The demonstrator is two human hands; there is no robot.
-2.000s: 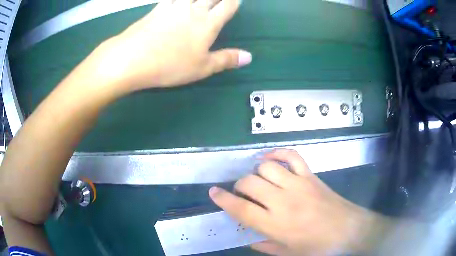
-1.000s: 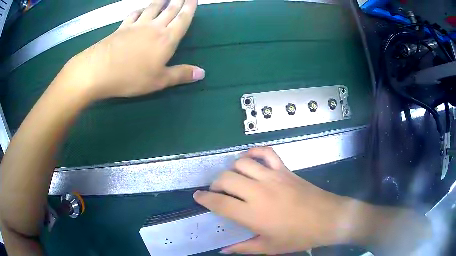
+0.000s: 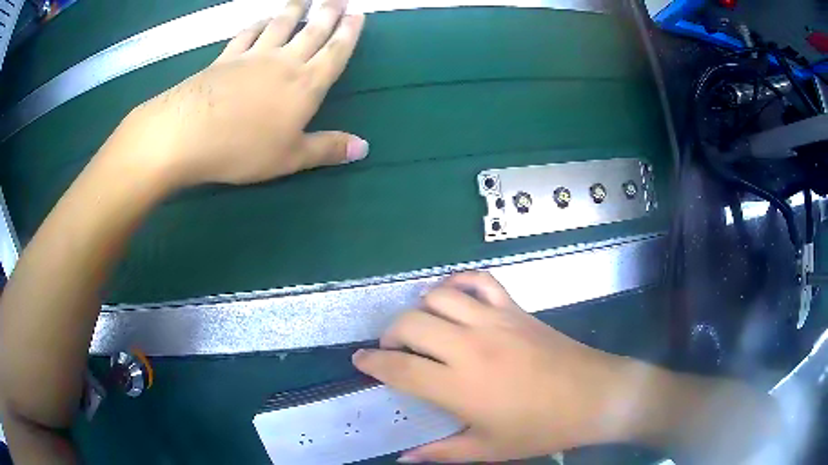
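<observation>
A carrier fixture (image 3: 581, 218) lies flat on the green belt (image 3: 409, 218), right of centre, with round components in its seats and holes at its ends. My left hand (image 3: 259, 104) lies palm down at the upper left with fingers spread, holding nothing; its fingertips reach the far metal strip. My right hand (image 3: 490, 372) rests at the lower middle with bent fingers, over the near metal strip and the right end of a stack of silver cover plates (image 3: 327, 431). Its palm side is hidden, so I cannot tell if it grips the stack.
A silver round knob with an orange ring (image 3: 133, 372) is at the left near edge. The black machine base (image 3: 726, 272) stands at the right beside the belt, with black cables (image 3: 708, 118) and a blue frame (image 3: 694, 25) beyond it. A near metal strip (image 3: 236, 320) crosses the view.
The carrier fixture has moved right along the belt toward the machine base since one second ago. Both hands have hardly moved since then; earlier my left hand was further right.
</observation>
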